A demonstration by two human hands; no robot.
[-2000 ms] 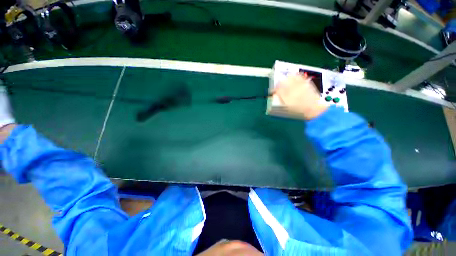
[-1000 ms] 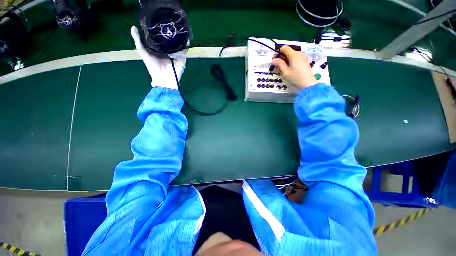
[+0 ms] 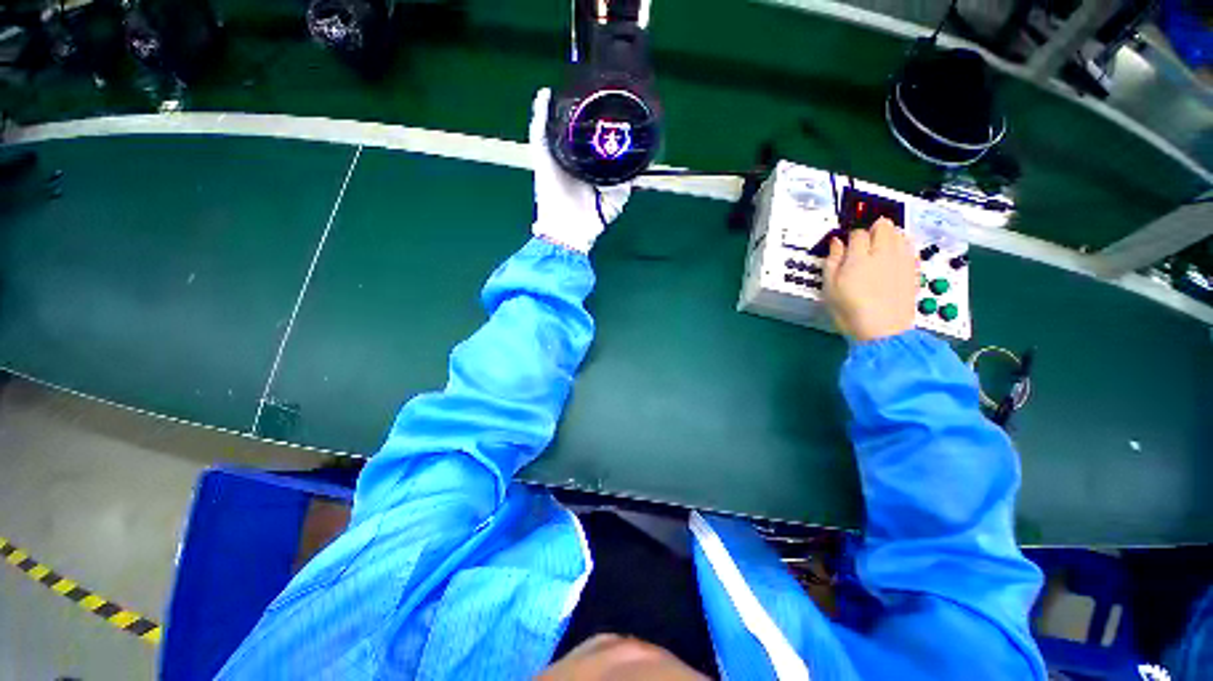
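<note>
A black gaming headset [image 3: 609, 133] is held up over the white rail. Its earcup faces me with a purple-white glowing ring and shield-like logo. My left hand [image 3: 572, 197], in a white glove, is shut on the headset from below and behind. The headset tester [image 3: 796, 229] stands on the green worktop, its red display partly lit. My bare right hand [image 3: 873, 282] is on the tester front, just below the display, fingers bent. Whether its fingertips hold a plug or lead is hidden. A thin black lead crosses the tester's top edge.
Several dark headsets [image 3: 343, 24] lie on the green conveyor at the upper left. Another headset [image 3: 947, 107] lies beyond the tester. A white rail [image 3: 439, 142] borders the worktop [image 3: 439, 286]. A coiled cable [image 3: 998, 379] lies right of the tester. A blue crate [image 3: 226, 572] stands below, left.
The earcup ring and logo now glow purple-white, and the tester display shows red. The view has shifted. The loose cable seen left of the tester no longer lies on the worktop.
</note>
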